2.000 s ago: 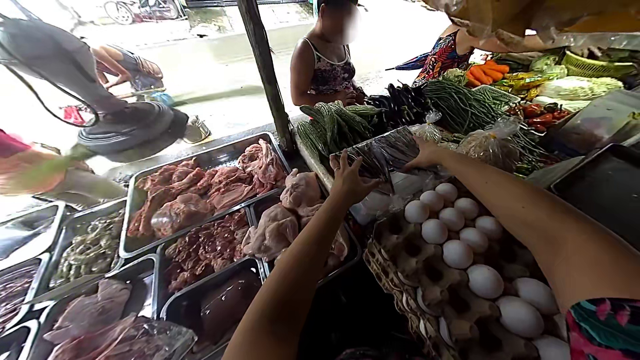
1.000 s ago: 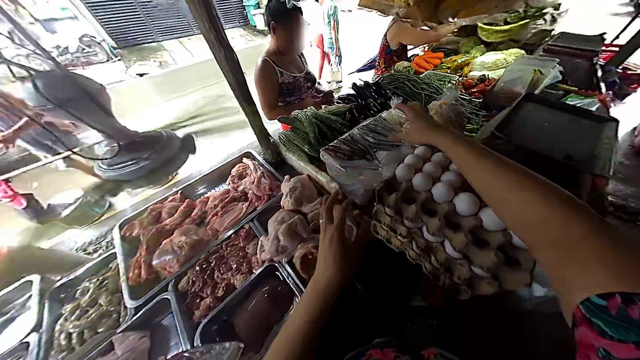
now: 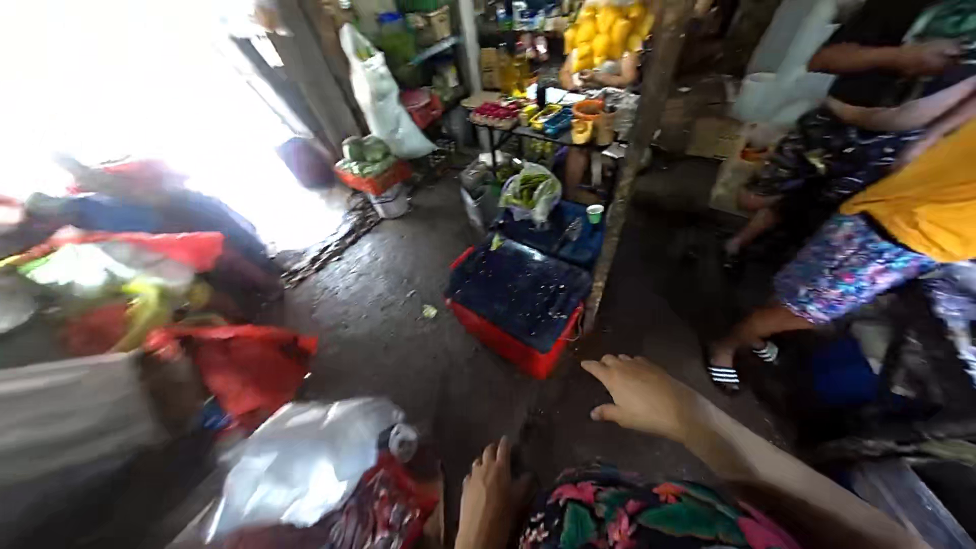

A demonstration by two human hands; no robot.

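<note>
My right hand [image 3: 637, 393] is held out over the dark wet floor, palm down, with thumb and fingers apart and nothing in it. Low in the view, my left hand [image 3: 488, 480] hangs beside my flowered clothing; its fingers point forward and seem to hold nothing, though how far apart they are is unclear. To its left lie a shiny clear plastic sheet or bag [image 3: 305, 457] and something dark red under it. Ahead on the floor is a red crate [image 3: 503, 343] with a dark blue lid [image 3: 522, 286], behind my right hand.
A wooden post [image 3: 637, 152] rises at the crate's right. Behind it a table [image 3: 534, 133] bears goods, and a bag of green vegetables [image 3: 530, 191] stands before it. A person in a yellow top [image 3: 926, 198] is at right. Red plastic bags [image 3: 244, 366] are at left.
The view has swung from the meat trays and eggs to a floor with a red crate. Both my hands have come away from the goods at the egg trays and meat.
</note>
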